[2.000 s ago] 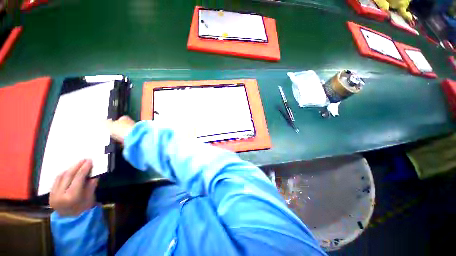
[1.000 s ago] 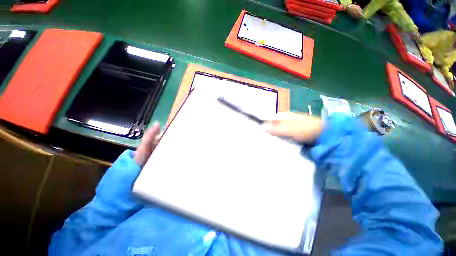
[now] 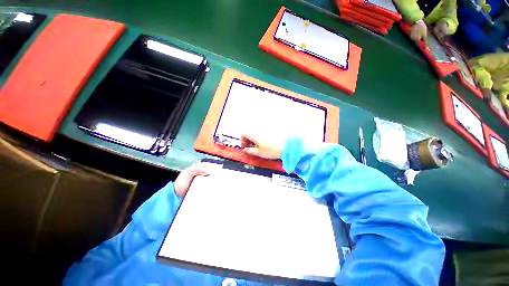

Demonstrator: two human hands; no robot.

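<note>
An LCD panel (image 3: 251, 223), white back up, lies tilted against my body below the bench edge. My left hand (image 3: 190, 177) grips its upper left corner. A display back cover (image 3: 273, 111) with a dark rim and pale inside lies on a red foam pad (image 3: 209, 134). My right hand (image 3: 259, 146) reaches over the panel to the cover's near edge, fingers bent down at its lower left part. The fingertips are small and blurred; I cannot tell whether they pinch a cable or a tool.
A stack of black LCD panels (image 3: 142, 92) lies left, beside a bare red foam pad (image 3: 61, 75). Another cover (image 3: 312, 39) lies on foam behind. Right are a slim tool (image 3: 361, 144), a plastic bag (image 3: 390, 143) and a brownish can (image 3: 428, 153). Yellow-sleeved arms (image 3: 410, 11) work far right.
The panel has come off the stack and now rests before me, lower than a second ago. My right hand has moved left to the cover's near edge; the dark stick it held no longer shows clearly.
</note>
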